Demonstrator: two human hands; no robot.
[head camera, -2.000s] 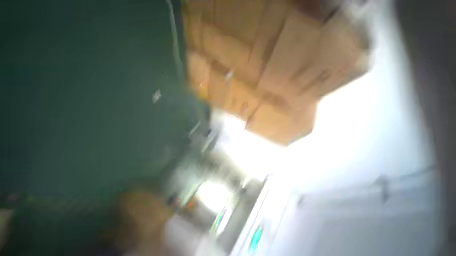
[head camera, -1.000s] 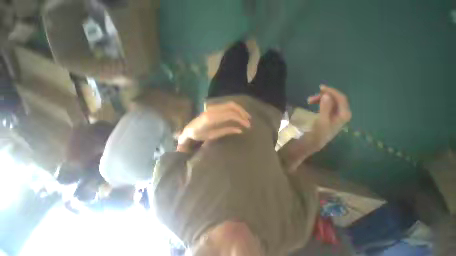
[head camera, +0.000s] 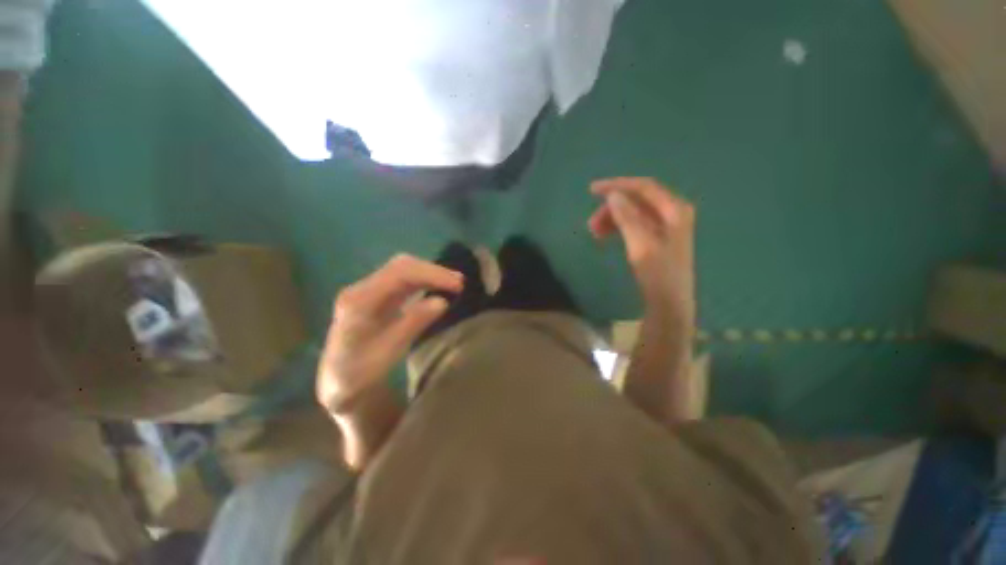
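My left hand (head camera: 386, 331) is in front of the left side of my body, bare, with its fingers loosely curled and apart. It holds nothing that I can see. My right hand (head camera: 651, 226) is raised over the green floor to the right, bare and empty, its fingers bent. My brown top (head camera: 530, 441) and dark legs or shoes (head camera: 518, 276) show below and between the hands. Neither hand touches a product or a box. The picture is somewhat blurred.
A white-covered table edge (head camera: 441, 88) is ahead at the top. A rounded brown thing with a printed label (head camera: 88, 331) is at left beside a brown carton (head camera: 259, 309). An open box with blue contents (head camera: 894, 486) is at lower right. A yellow-marked line (head camera: 816, 336) crosses the green floor (head camera: 772, 188).
The view has turned, and the white-covered table now shows ahead. My right hand appears further up, away from my body. My left hand appears further left. Both still look empty.
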